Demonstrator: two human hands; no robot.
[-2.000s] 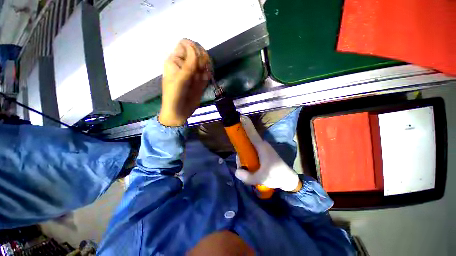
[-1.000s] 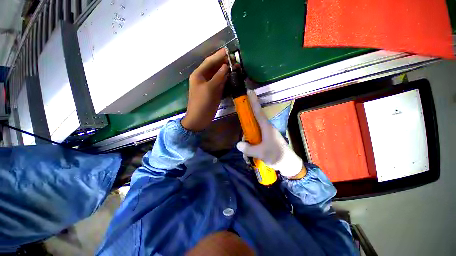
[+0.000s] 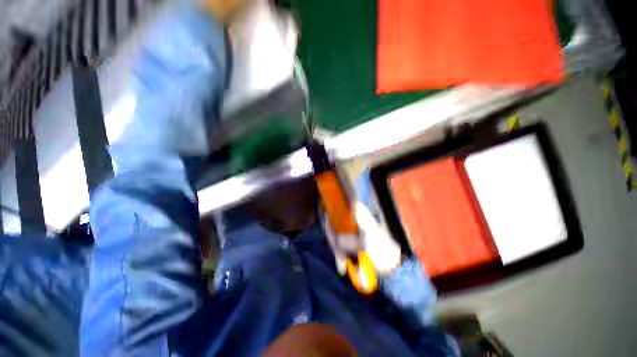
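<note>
The frame is blurred. My right hand, in a white knit glove (image 3: 374, 240), is shut on the orange electric screwdriver (image 3: 337, 202). Its black nose points up towards the bench edge, near the corner of a white metal enclosure (image 3: 262, 59). My bare left hand (image 3: 225, 7) is at the top edge, mostly cut off; its fingers are not visible. My left sleeve stretches across the enclosure and hides much of it.
More enclosures (image 3: 57, 115) stand in a row at the left. A red sheet (image 3: 464, 42) lies on the green bench top (image 3: 339, 70). A black-rimmed bin (image 3: 569, 219) with red and white blocks stands at the right. Another person's blue sleeve (image 3: 42, 293) is at lower left.
My left hand has left the screwdriver's tip and reached up and away over the enclosure. The screwdriver has moved down, away from the enclosure. The view has shifted, moving the sheet and bin leftward.
</note>
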